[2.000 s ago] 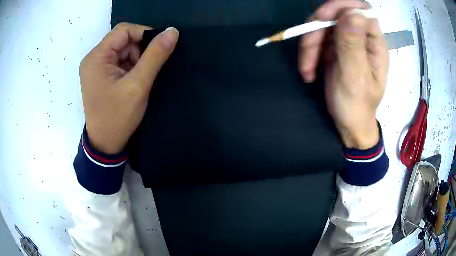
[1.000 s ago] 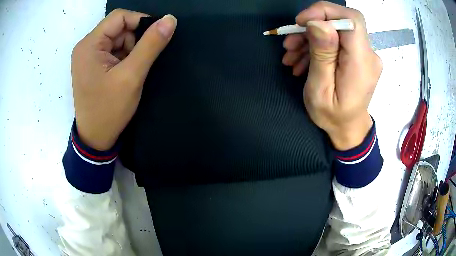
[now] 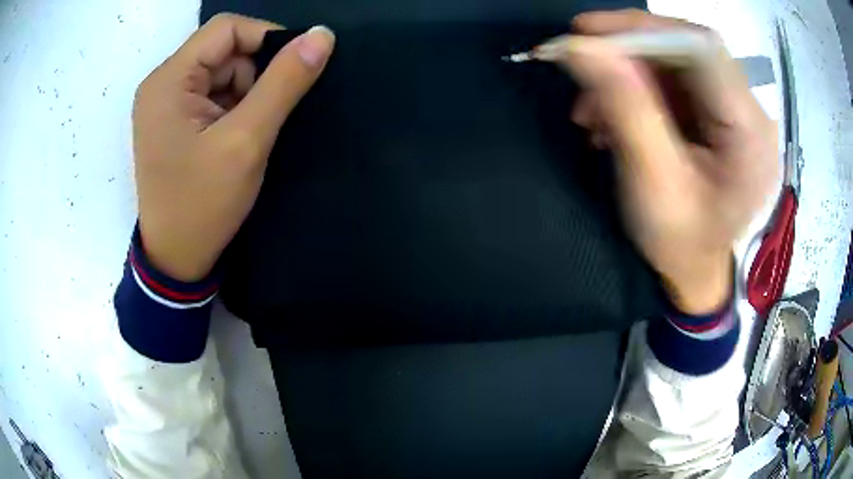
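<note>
A stack of black fabric panels (image 3: 430, 206) lies in front of me, its top layers turned back over the smoother lower part. My left hand (image 3: 220, 131) pinches the fabric's upper left edge between thumb and fingers. My right hand (image 3: 669, 140) is blurred and holds the white chalk pencil (image 3: 645, 42) over the upper right of the fabric. The pencil's tip points left at the cloth. Whether the tip touches the cloth is too blurred to tell.
At the right lie shears with red handles (image 3: 774, 248), a grey strip (image 3: 756, 70) partly behind my hand, and a steam iron (image 3: 784, 370) with a wooden handle and blue cords. A small metal piece (image 3: 36, 457) is at the lower left of the white table (image 3: 65, 215).
My right hand has moved right and slightly down since a second ago, and the pencil is now blurred. Since two seconds ago, my left hand has shifted slightly up and left with the fabric edge.
</note>
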